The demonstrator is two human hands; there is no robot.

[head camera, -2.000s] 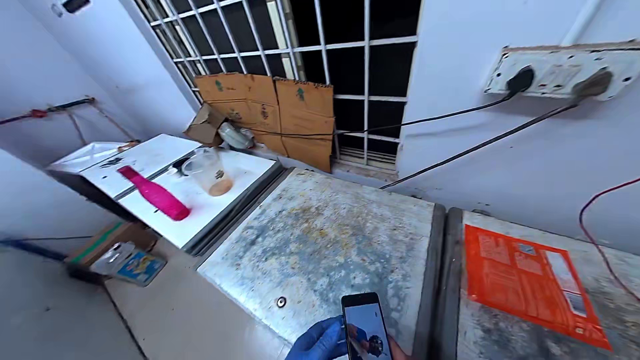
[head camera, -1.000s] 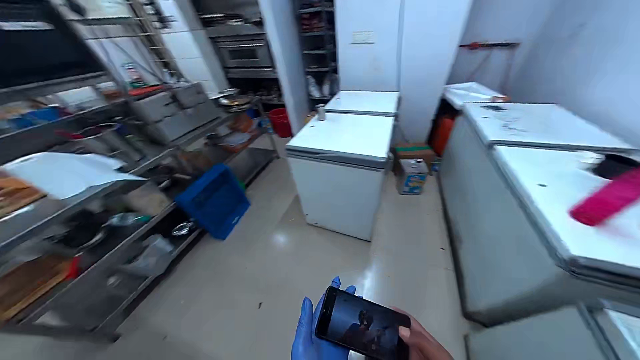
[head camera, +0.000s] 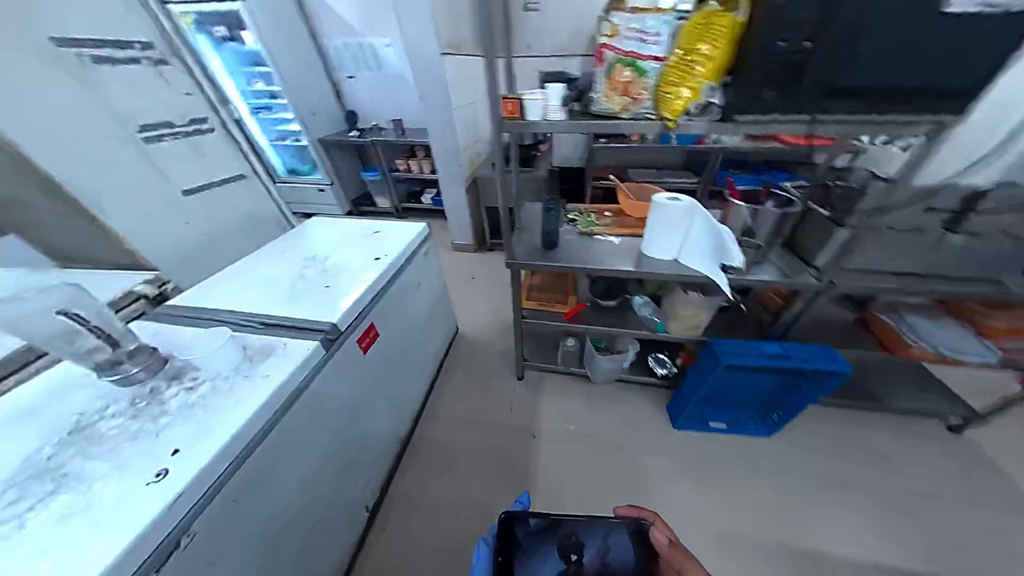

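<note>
At the bottom edge of the head view a dark smartphone [head camera: 574, 548] lies on its side between my two hands. My left hand [head camera: 498, 538], in a blue glove, grips its left end. My right hand [head camera: 668, 540], bare, holds the right end, with fingers on the top corner. The phone's lower part and much of both hands are cut off by the frame. The screen shows a dark picture.
A white chest freezer [head camera: 384, 352] runs along the left, with a clear jar [head camera: 80, 332] tipped over on it. Ahead right stands a steel rack [head camera: 576, 252] bearing a paper towel roll [head camera: 676, 228]. A blue plastic crate [head camera: 756, 388] leans by it on the floor.
The phone, upright two seconds ago, is now held sideways in both hands. The view has swung from the window and freezers to the steel rack.
</note>
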